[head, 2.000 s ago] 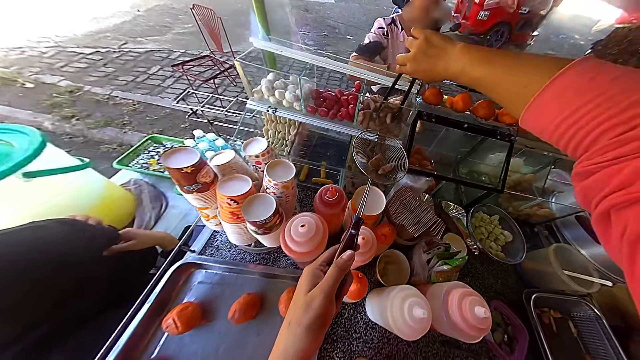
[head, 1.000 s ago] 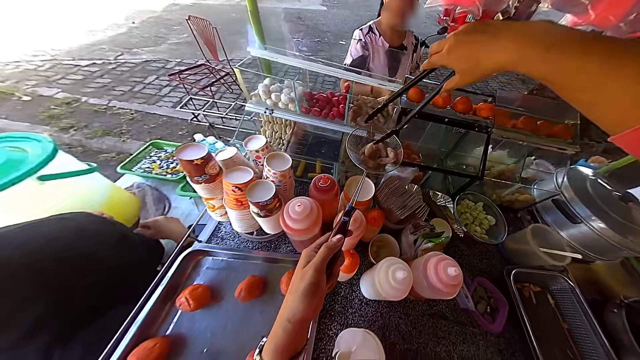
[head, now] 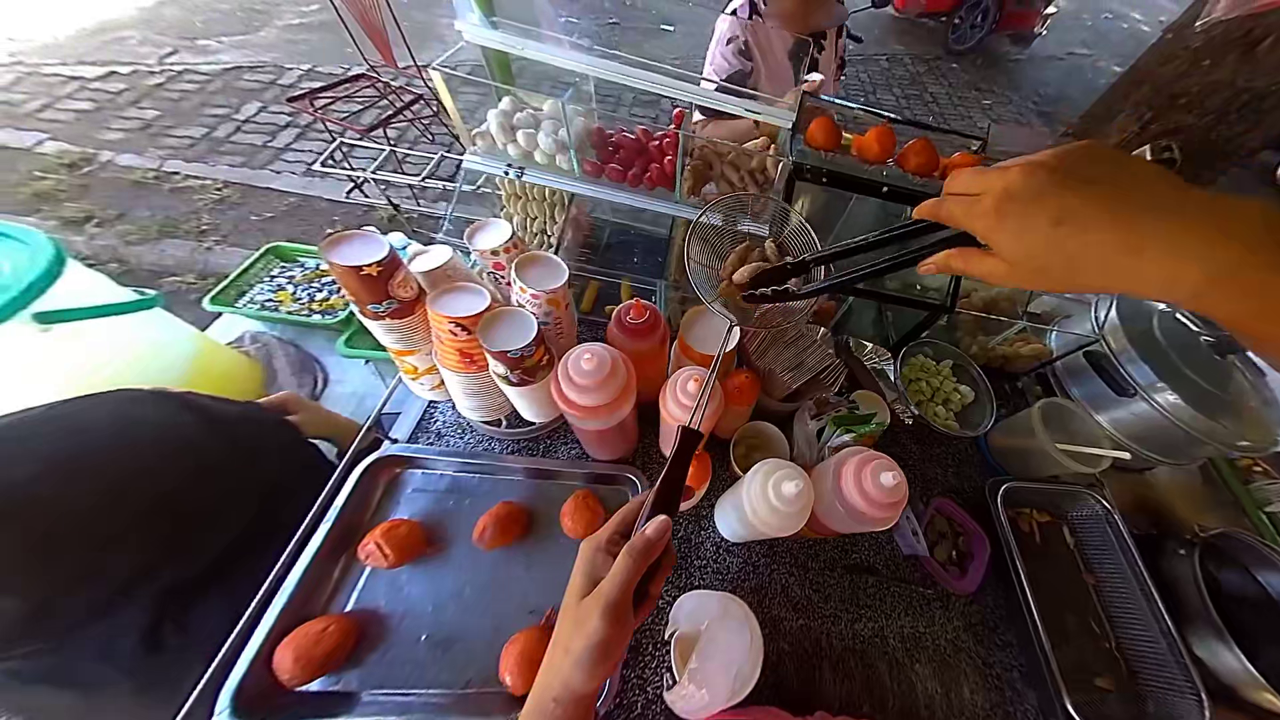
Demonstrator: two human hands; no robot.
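My left hand grips the dark handle of a wire mesh skimmer, which is raised over the squeeze bottles. Several brown food pieces lie in its basket. From the right, my right hand holds black tongs, their tips inside the basket at the food. Whether the tips grip a piece I cannot tell. Below and left, a metal tray bears several orange-coated balls. Behind the skimmer, a glass display case holds white balls, red pieces and brown pieces.
Stacked paper cups and squeeze bottles stand mid-counter. A bowl of chopped green pieces, a lidded steel pot and a wire-racked tray are at right. One person is behind the case; another in black is at left.
The tongs have come down from above the skimmer, and their tips are now among the food in its basket. More of the metal tray and its orange balls shows.
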